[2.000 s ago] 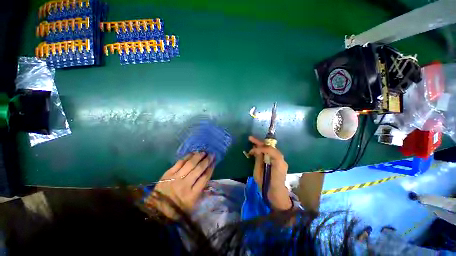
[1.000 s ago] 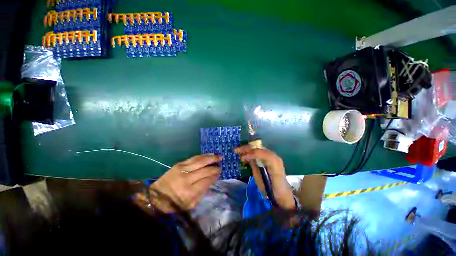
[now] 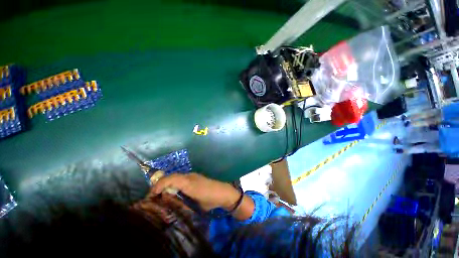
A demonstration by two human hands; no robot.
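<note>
My right hand [image 3: 194, 190] holds the soldering iron [image 3: 143, 164] by its pale grip, with the dark barrel and thin tip pointing up and left over the green mat. A blue PCB panel [image 3: 173, 162] lies flat just beyond the hand, with no yellow on it; its near part is hidden by the hand and iron. One or more small yellow-orange parts [image 3: 201, 131] lie on the mat right of the panel. My left hand cannot be made out; dark blurred hair covers the lower left. The solder wire cannot be seen.
Part-filled panels [image 3: 65, 103] with orange rows lie at the left. The fume extractor fan [image 3: 264, 83], white tip-cleaning cup [image 3: 270, 118] and black cables stand right of centre. Beyond are a clear plastic bag [image 3: 380, 65] and a red container [image 3: 348, 110]. Yellow striped tape crosses the blue floor.
The view has swung to the right, so the bench things sit further left. The panel was between both hands; now only my right hand shows by it, and the iron's tip points more leftward.
</note>
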